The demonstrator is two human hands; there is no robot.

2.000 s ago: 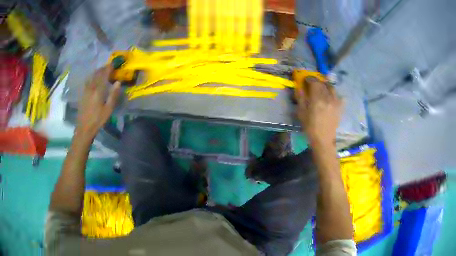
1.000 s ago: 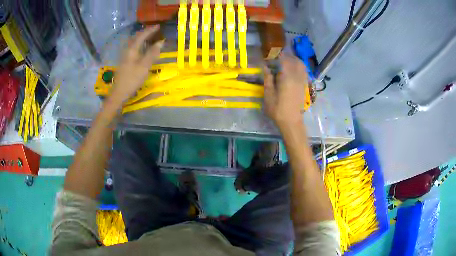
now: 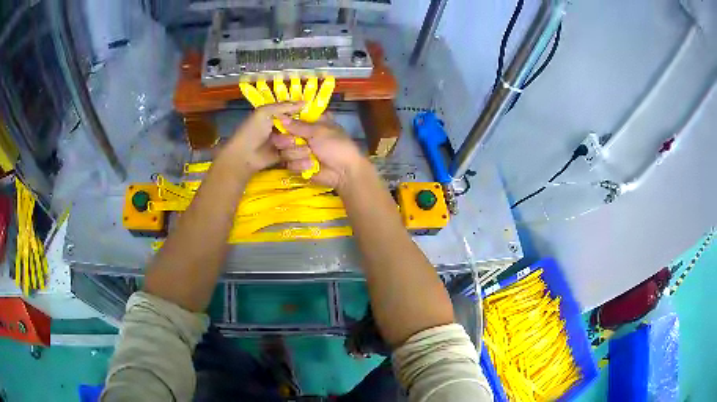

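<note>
Several yellow straps (image 3: 292,88) fan out from my two hands, gathered at the near end, with their far ends at the front edge of the press fixture. My left hand (image 3: 263,135) and my right hand (image 3: 324,149) meet around the bunch and grip it. The silver press head (image 3: 287,56) is above the reddish-brown fixture (image 3: 189,96). A loose pile of yellow straps (image 3: 287,206) lies on the bench under my forearms. The start buttons, left (image 3: 141,201) and right (image 3: 426,199), stand untouched at either side of the pile.
A blue-handled tool (image 3: 432,143) lies right of the fixture by a steel post (image 3: 503,86). A blue tote (image 3: 578,345) of yellow straps is at the lower right, with a clear tube hanging near it. More straps (image 3: 30,243) lie at the far left.
My hands have left the button areas and come together on the straps at the fixture. The straps, parallel before, are now bunched and fanned. The view takes in more of the press.
</note>
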